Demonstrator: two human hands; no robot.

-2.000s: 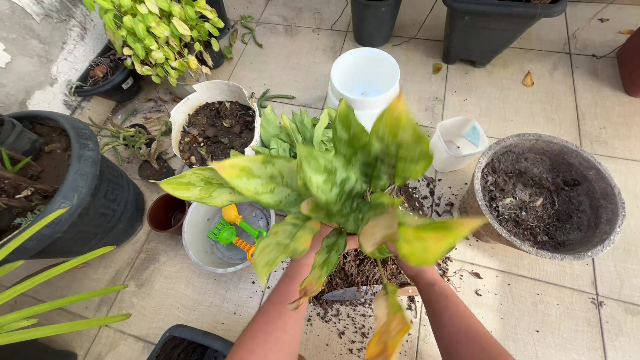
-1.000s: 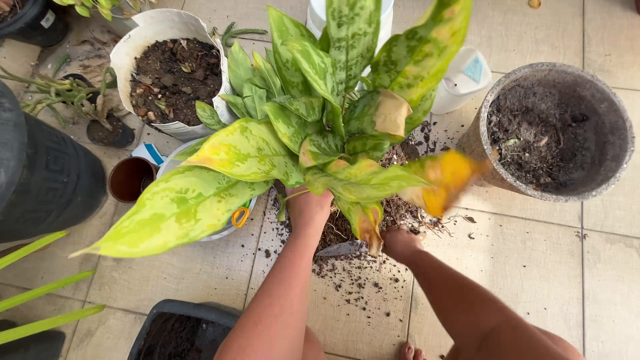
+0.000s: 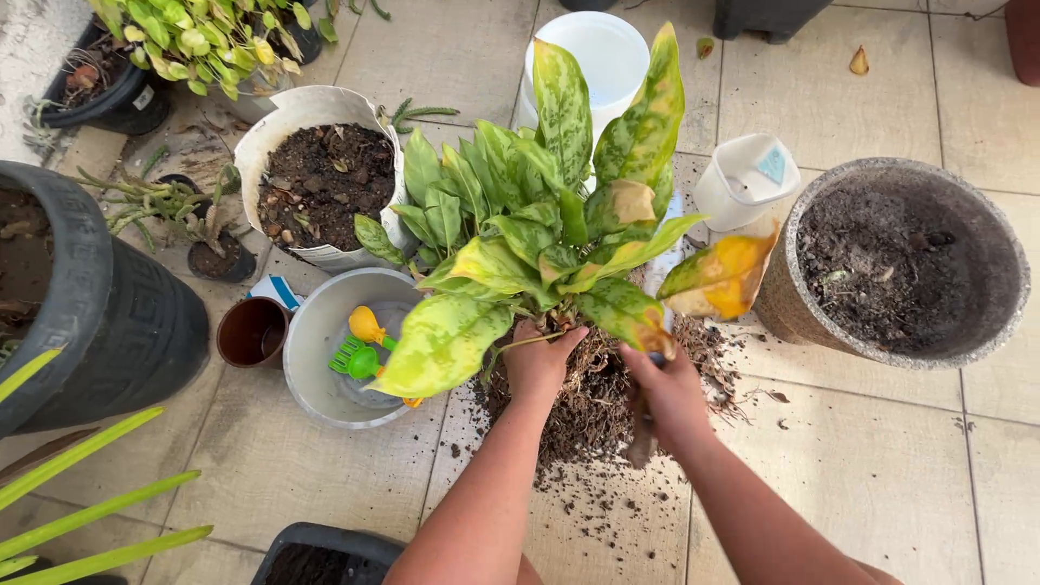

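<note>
A variegated leafy plant (image 3: 528, 236) with green and yellowing leaves stands over its exposed root ball (image 3: 589, 398). My left hand (image 3: 538, 357) grips the stem base just above the roots. To the right of the root ball, my right hand (image 3: 670, 394) is closed around what looks like the brown handle of a knife (image 3: 642, 435); a small grey-blue part shows above the fingers, and the rest of the blade is hidden. A yellow-orange leaf (image 3: 719, 276) droops above this hand. Loose soil (image 3: 601, 504) lies scattered on the tiles below.
Right: a speckled pot (image 3: 1020, 284) of soil and a translucent container (image 3: 735, 183). Behind the plant: a white bucket (image 3: 597, 53). Left: a white soil-filled container (image 3: 248, 175), a grey basin (image 3: 301, 382) with toy garden tools, a brown pot (image 3: 231, 333) and a large dark planter (image 3: 130, 325).
My right hand has risen from the soil beside the roots and now holds the apparent knife, which lay on the soil two seconds ago. My left hand stays at the stem base.
</note>
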